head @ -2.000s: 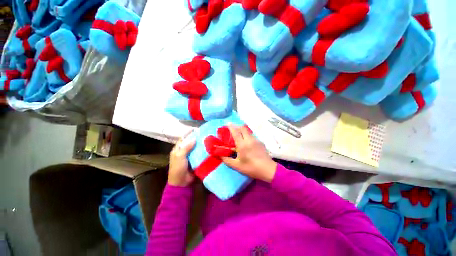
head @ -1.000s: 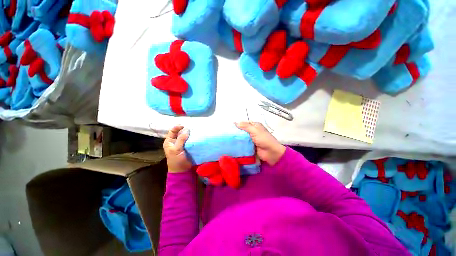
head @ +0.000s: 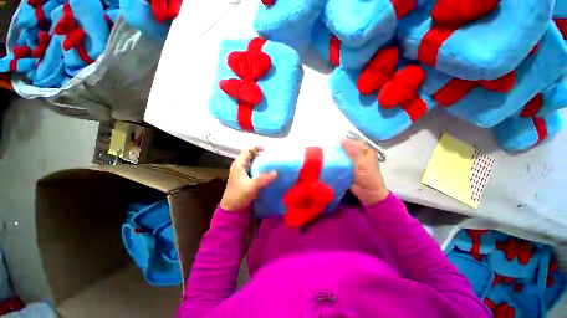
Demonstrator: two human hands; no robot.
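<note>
A light blue plush gift-box lid with a red band and red bow is held at the table edge, over the lap. The bow side faces up and hangs toward the body. My left hand grips its left side, thumb on top. My right hand grips its right upper corner. The fingers under the lid are hidden. Another lid lies alone on the white table, bow up. Silvery snips lie just behind my right hand, partly covered by it.
A heap of plush lids covers the table's back right. A yellow pad with a red-marked sheet lies at right. A whitish sack of lids stands upper left, an open cardboard box lower left, a second sack of lids lower right.
The held lid was turned from bow up, to edge-on, and now its band and bow face up again with the bow toward the body. The whole view has shifted.
</note>
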